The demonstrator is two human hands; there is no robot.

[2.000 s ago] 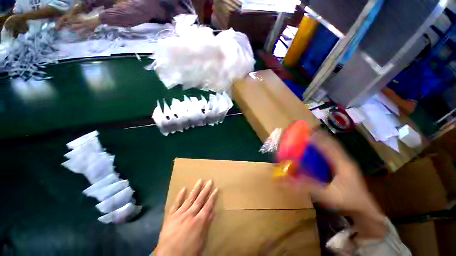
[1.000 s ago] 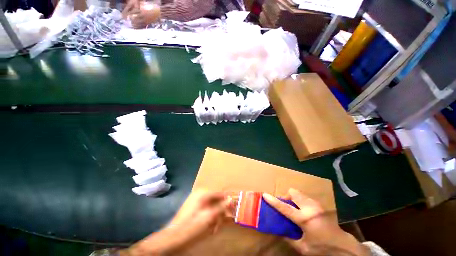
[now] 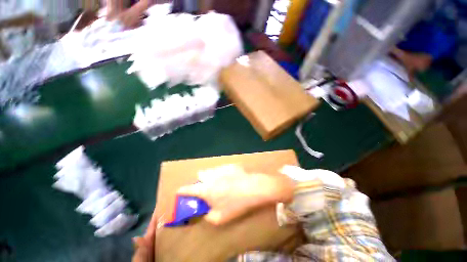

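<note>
A closed brown carton [image 3: 230, 245] lies in front of me on the dark-green bench. My right hand [image 3: 238, 192], blurred, reaches across its top and holds the blue and red tape dispenser [image 3: 188, 209] near the carton's left side. My left hand [image 3: 146, 243] is at the carton's lower left edge, mostly cut off and hidden, with only some fingers showing against the side. Whether tape lies on the carton cannot be told.
White packets stand in one row [image 3: 94, 192] at the left and another row [image 3: 176, 112] behind the carton. A second closed carton [image 3: 271, 92], a curled white strip [image 3: 307, 138] and a tape roll [image 3: 342, 95] lie back right. A white heap [image 3: 187, 48] and another person's hand [image 3: 128, 14] are across.
The dispenser has moved left across the carton with my right hand. My left hand has moved from the dispenser's front to the carton's left edge. The camera view has shifted and tilted.
</note>
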